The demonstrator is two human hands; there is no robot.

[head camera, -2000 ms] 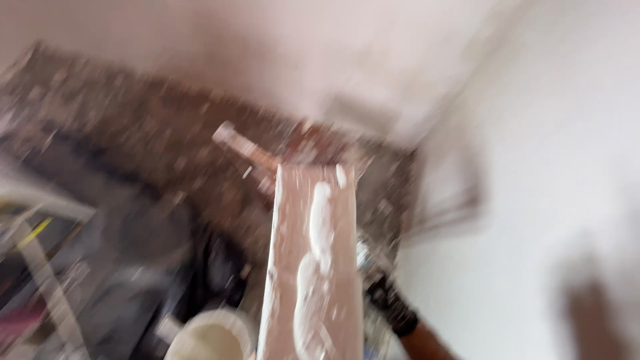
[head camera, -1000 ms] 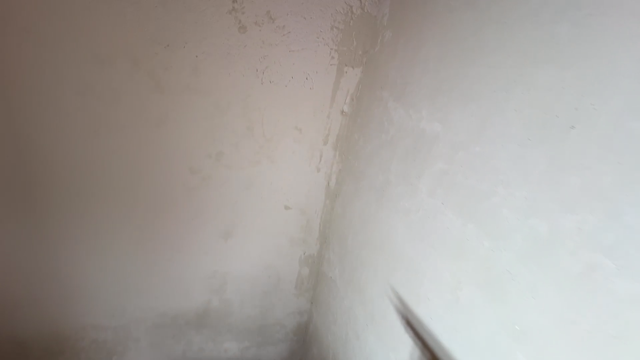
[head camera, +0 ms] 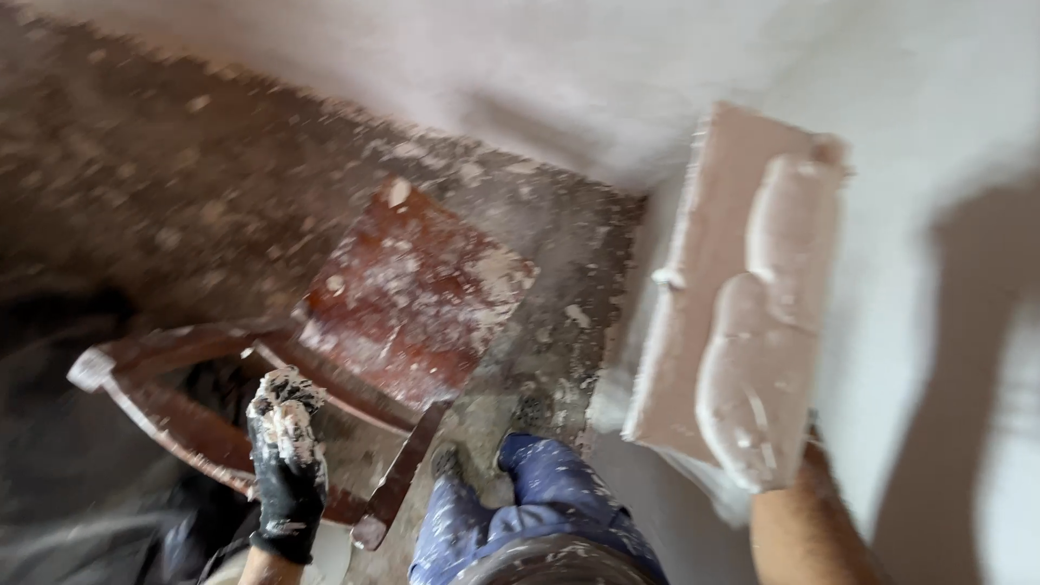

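Note:
A long flat board [head camera: 691,325], a plasterer's hawk or wide float by its look, rises on the right with thick smears of pale wet plaster [head camera: 751,382] on its face. My right hand is behind it, almost wholly hidden; the bare forearm comes up to its lower end. My left hand [head camera: 288,459], in a black glove caked with white plaster, is over the back of a wooden chair at lower left. Its fingers look curled, but whether they hold anything or touch the chair cannot be told.
The reddish-brown chair [head camera: 414,301] has a plaster-spattered seat. Walls [head camera: 918,106] meet at a corner beyond the spattered floor [head camera: 203,187]. Dark sheeting [head camera: 57,439] lies at lower left, and part of a pale bucket [head camera: 331,552] shows beside my left wrist. My legs are at bottom middle.
The view has swung down from the wall corner to the floor, chair and both arms. The plaster-smeared board, in the middle two seconds ago, is now on the right.

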